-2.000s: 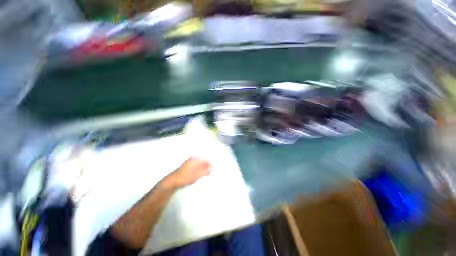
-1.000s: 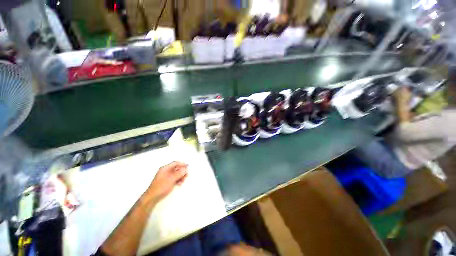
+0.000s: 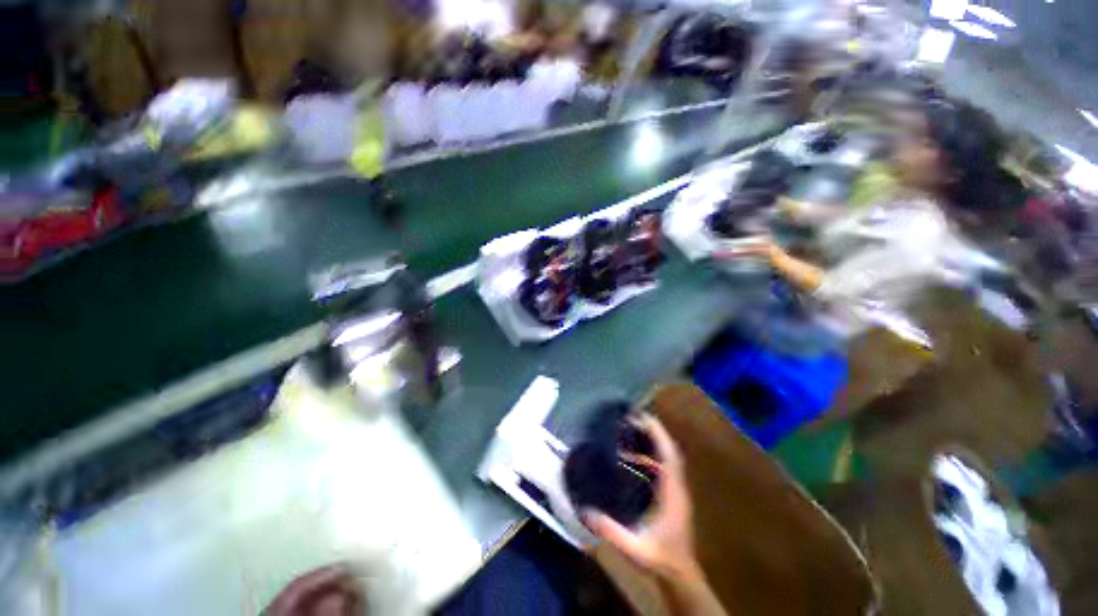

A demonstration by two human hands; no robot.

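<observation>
My right hand (image 3: 656,517) grips the black round head of a camera unit (image 3: 524,439) at the bench's front edge, beside the brown carton. The unit's white bracket points to the left, over the dark green bench. My left hand (image 3: 319,592) is blurred and cut off by the bottom edge, over the white work mat (image 3: 277,505); its fingers cannot be made out. Open camera housings (image 3: 590,271) with white rims stand in a row on the bench behind the unit.
An open brown carton (image 3: 759,517) is at the right of the bench edge, with a blue stool (image 3: 777,379) beyond. A blurred metal box (image 3: 367,337) stands right of the mat. Another person (image 3: 891,259) reaches over the bench at the right.
The view has turned right. My right hand has come up from the bottom edge with a camera unit in it. My left hand has dropped lower in the view, to the bottom edge.
</observation>
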